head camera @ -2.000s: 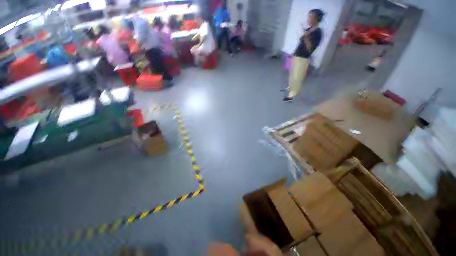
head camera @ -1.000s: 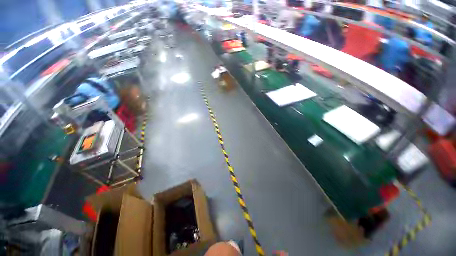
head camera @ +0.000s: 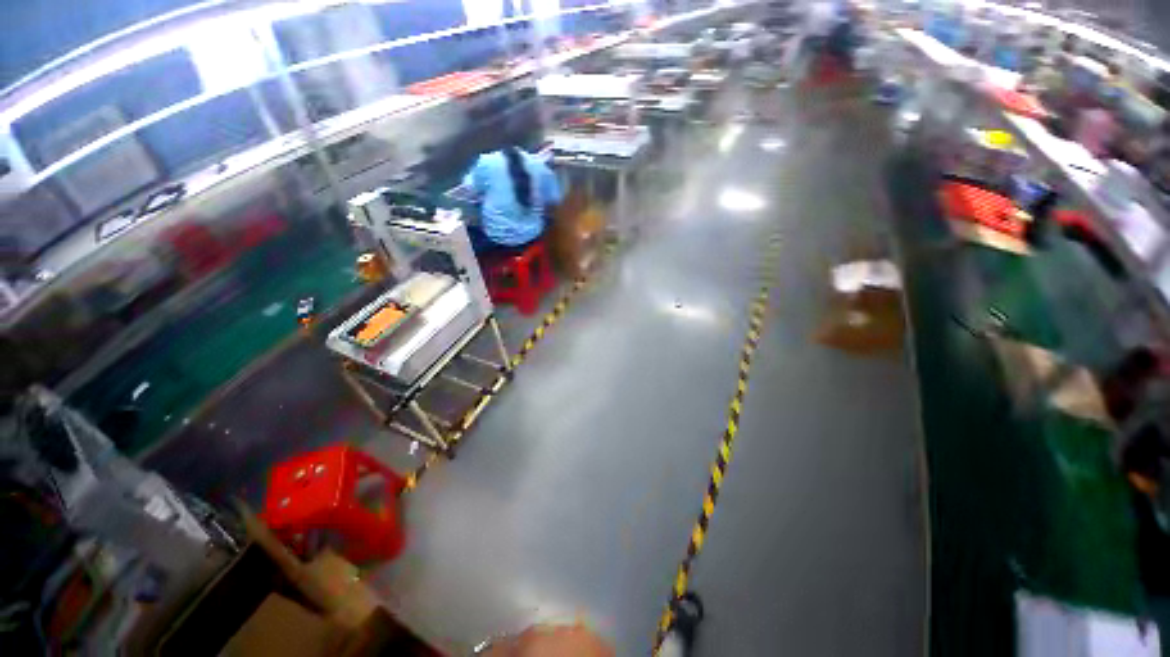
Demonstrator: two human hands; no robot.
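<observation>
A blurred patch of skin, seemingly my left hand or wrist (head camera: 552, 640), is cut off by the bottom edge; its fingers and anything in them are hidden. I do not see my right hand. Nearest in front, an open brown carton (head camera: 276, 629) stands at the bottom left, its flaps up and blurred, its inside dark. Beyond it a red plastic stool (head camera: 336, 501) stands on the floor. A small white bench press (head camera: 430, 327) with an orange plate (head camera: 381, 324) on its bed stands on a wheeled frame.
Yellow-black tape (head camera: 729, 449) runs up the grey aisle, with a shoe (head camera: 686, 614) on it. A person in light blue (head camera: 511, 199) sits beyond the press. Green benches line the left (head camera: 218, 321) and right (head camera: 956, 513). A brown carton (head camera: 862, 318) stands by the right bench.
The view has swung left along the aisle. The press and red stool now show larger and nearer the middle. The cartons have shifted towards the bottom left corner.
</observation>
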